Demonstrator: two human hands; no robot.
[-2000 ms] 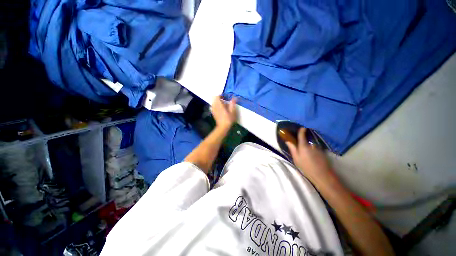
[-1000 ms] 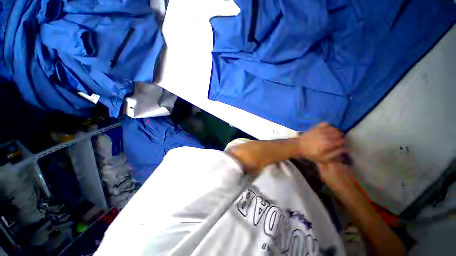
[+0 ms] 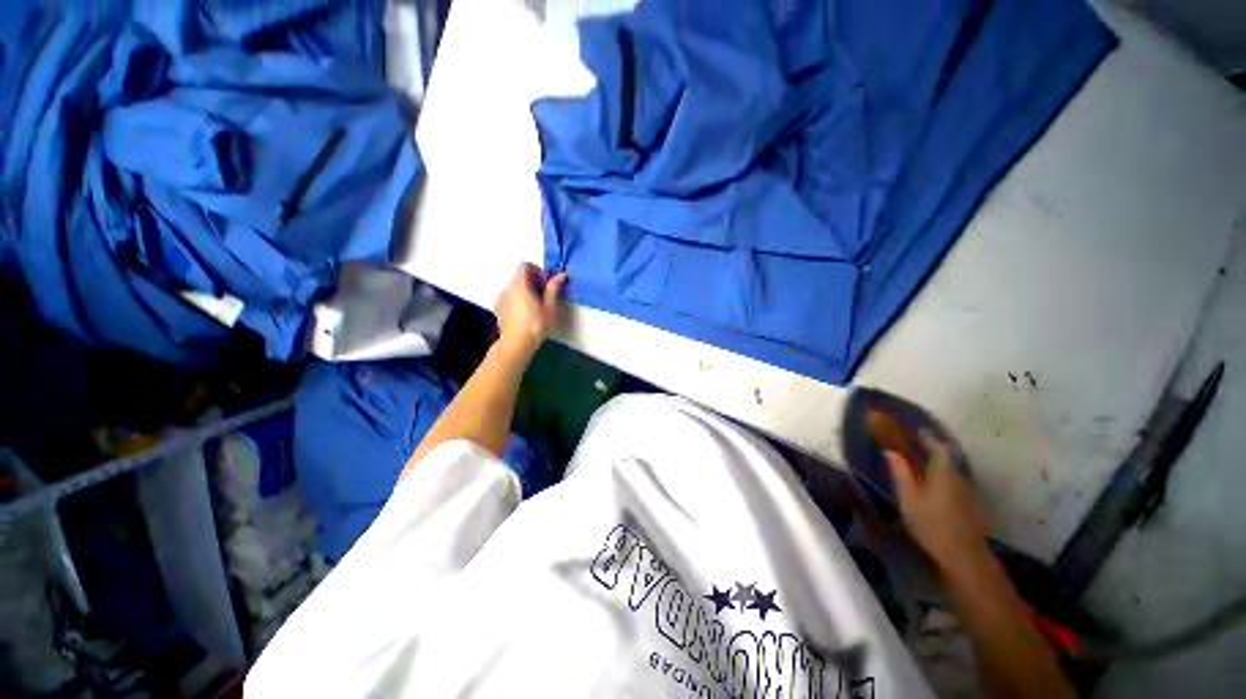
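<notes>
A blue jacket (image 3: 711, 178) lies on the white ironing table, its straight hem near the table's front edge. My left hand (image 3: 526, 311) pinches the jacket's near left corner at the table edge. My right hand (image 3: 943, 512) is blurred and holds the steam iron (image 3: 888, 444) by its orange-brown handle. The iron is just right of the hem's right corner, apart from the cloth, at the table's front edge. Its underside is hidden.
A large crumpled heap of blue jackets (image 3: 294, 164) is at the left. A lower blue mound (image 3: 362, 437) sits beneath it. Shelves with cloth bundles (image 3: 267, 519) stand lower left. A dark long-bladed tool (image 3: 1161, 444) lies at the right, near the grey hose (image 3: 1175, 635).
My left hand has moved from beside my right hand back to the jacket's left corner. The iron shows again, now right of the cloth. The jacket appears further left in the view.
</notes>
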